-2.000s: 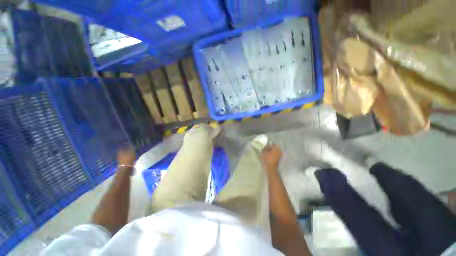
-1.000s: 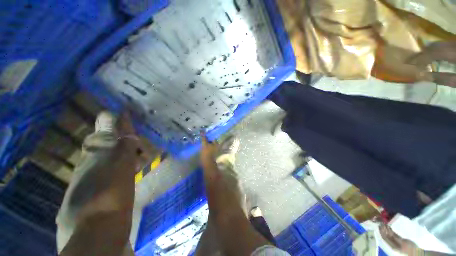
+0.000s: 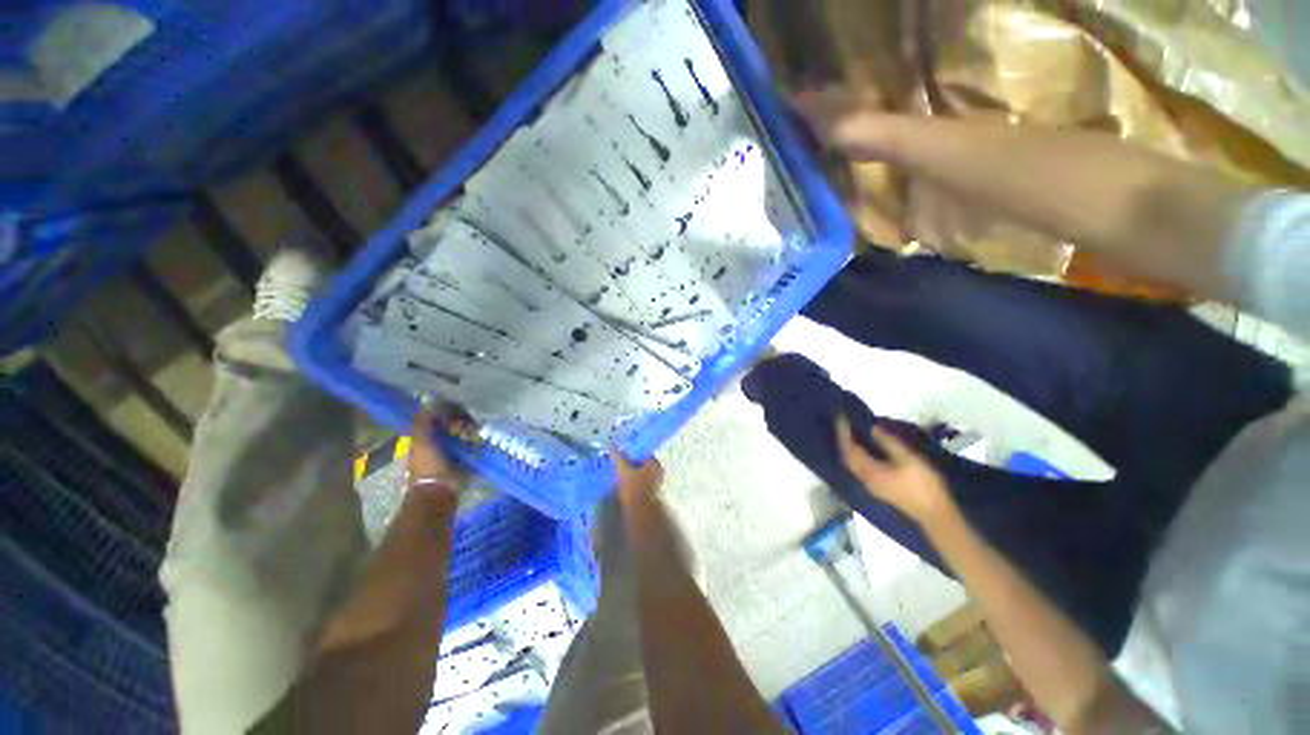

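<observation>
A blue plastic crate (image 3: 575,498) full of silver-grey metal lock plates (image 3: 575,316) is in front of me, turned at an angle. The plates lie in rows and show dark holes and slots. My left hand (image 3: 431,452) grips the crate's near rim at its left part. My right hand (image 3: 637,477) grips the same rim near the crate's near corner. The fingertips of both hands are partly hidden by the rim. Another person's hand (image 3: 848,137) is at the crate's far right side.
A wooden pallet (image 3: 137,395) lies at the left, with blue crates (image 3: 216,158) behind it. Another crate of plates (image 3: 503,646) is on the floor below my arms. A coworker's dark-trousered legs (image 3: 1006,345) stand at the right. Crumpled brown wrapping (image 3: 1063,72) is at the upper right.
The held crate has turned and its near corner has come closer to me. The coworker's arm now reaches to its right side, and their other hand has come into view over their legs.
</observation>
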